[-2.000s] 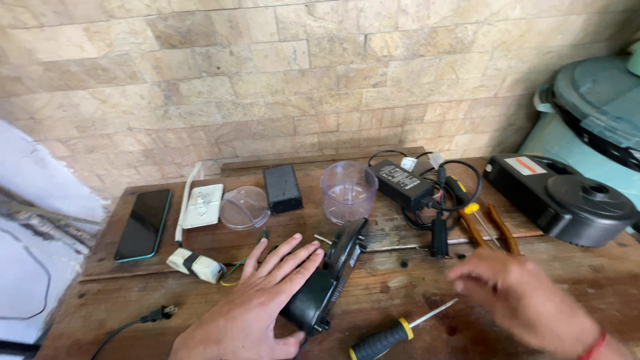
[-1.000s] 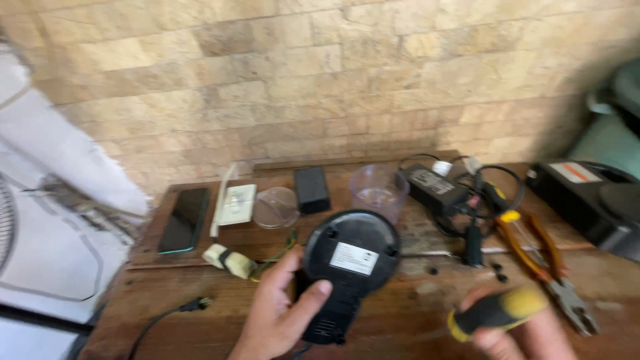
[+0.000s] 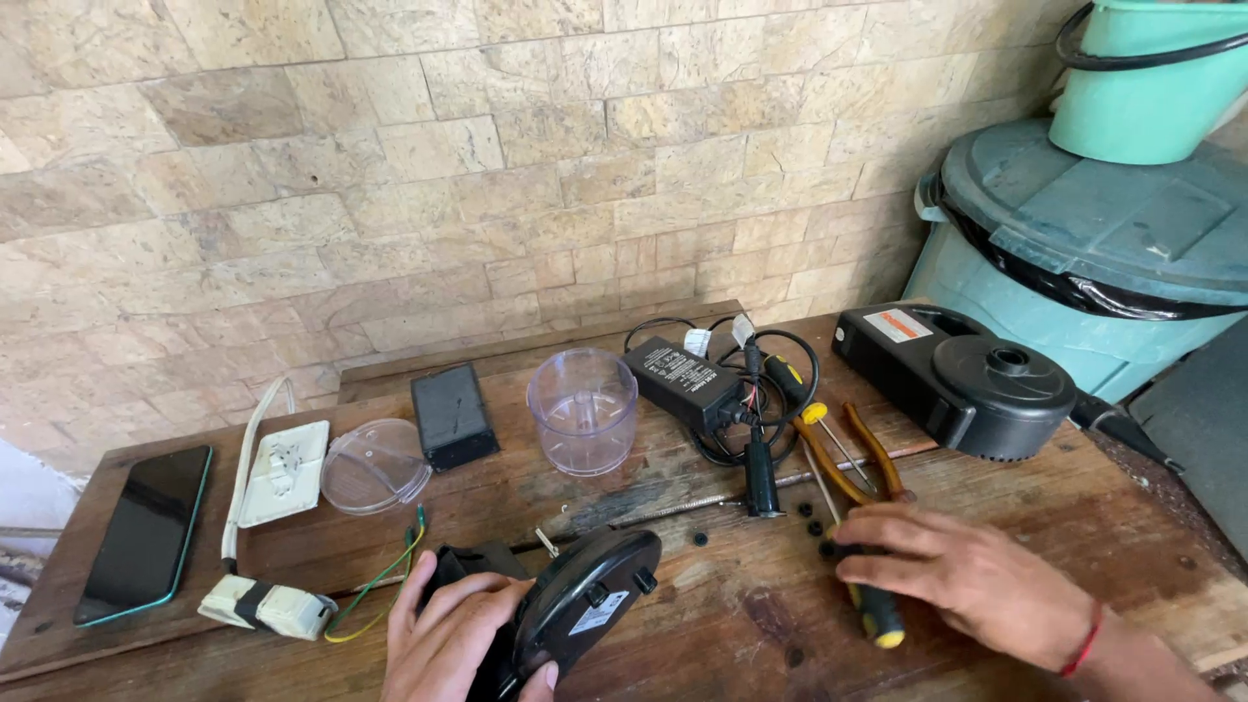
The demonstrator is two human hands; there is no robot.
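Note:
Near the bottom centre, my left hand [image 3: 458,624] grips a black plastic appliance base [image 3: 585,609], tilted on its side with its label and small feet facing right. On the right, my right hand [image 3: 960,580] rests over a black and yellow screwdriver [image 3: 877,612] lying on the wood; its fingers touch or hover over the handle, which I cannot tell apart. Pliers with orange-brown handles [image 3: 882,450] and a second screwdriver [image 3: 792,385] lie just beyond that hand. Small black round pieces [image 3: 815,527] are beside the screwdriver's shaft.
On the wooden table [image 3: 721,624] are a phone [image 3: 146,534], a white wall plate [image 3: 283,473], a clear lid [image 3: 375,466], a black box [image 3: 454,417], a clear cup [image 3: 583,414], a power adapter [image 3: 682,385], taped connector [image 3: 266,606] and black air pump [image 3: 951,380]. A lidded bin [image 3: 1063,263] stands behind.
The screwdriver, held up in my right hand a second ago, now lies on the table under that hand. My left hand has tilted the black base from face-on to its side.

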